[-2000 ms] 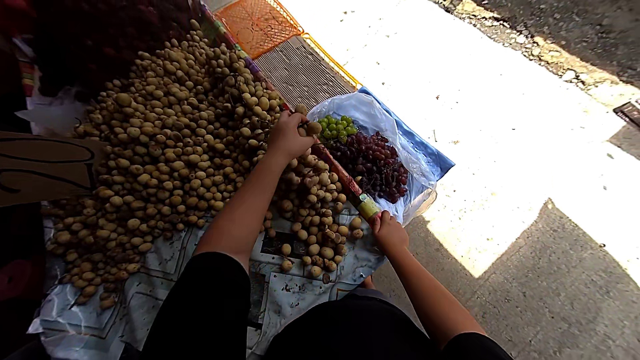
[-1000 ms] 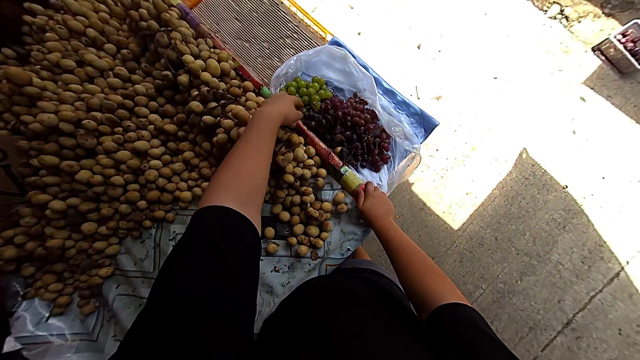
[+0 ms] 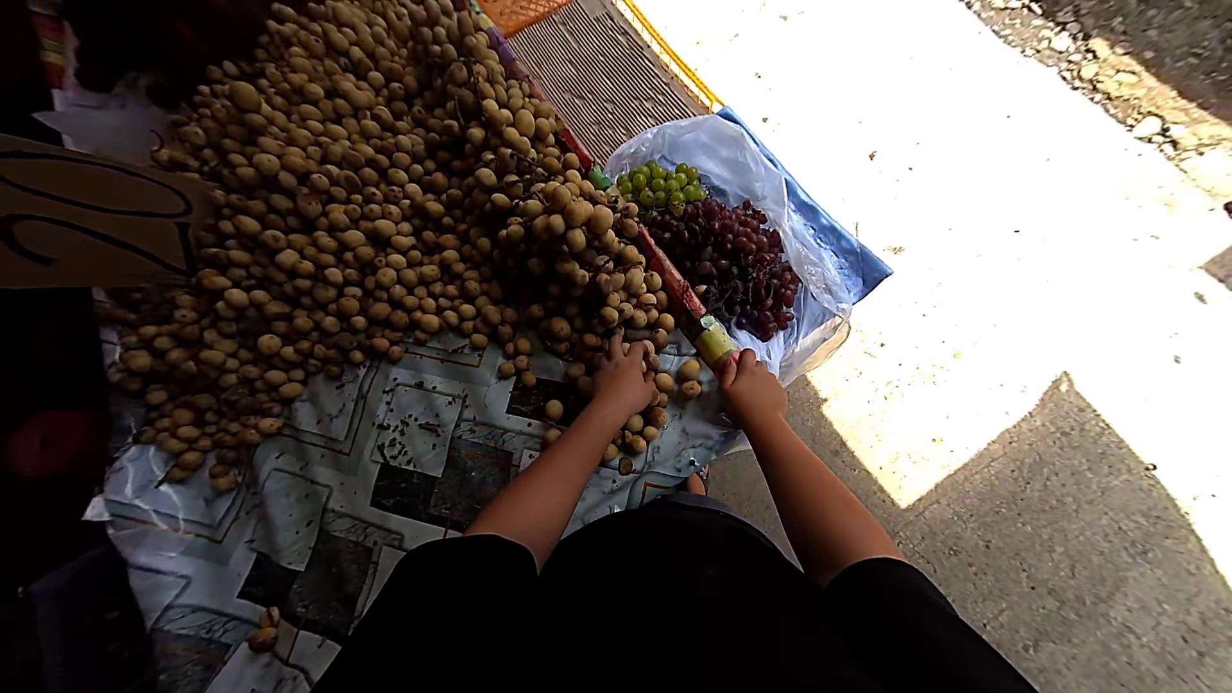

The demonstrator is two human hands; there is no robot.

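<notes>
A large heap of round tan fruit, probably longan or langsat (image 3: 346,212), lies on a patterned plastic tablecloth (image 3: 414,423). My left hand (image 3: 626,375) touches fruit at the heap's near right edge, its fingers partly hidden among them; whether it grips any is unclear. My right hand (image 3: 753,387) is closed around the near end of a pole wrapped in coloured tape (image 3: 674,274), which runs along the heap's right side. Beyond the pole, green grapes (image 3: 661,185) and dark red grapes (image 3: 727,260) rest on a clear plastic bag (image 3: 751,154).
A cardboard sign (image 3: 87,217) with writing stands at the left. Corrugated cardboard (image 3: 602,72) with a yellow edging lies past the pole. Blue sheeting (image 3: 833,241) sticks out under the grapes. Sunlit concrete ground (image 3: 962,241) spreads to the right. A few fruits (image 3: 263,630) lie apart at lower left.
My left hand has moved from the upper part of the pole, beside the grapes, down to the fruit at the heap's near edge. My right hand still holds the pole's end.
</notes>
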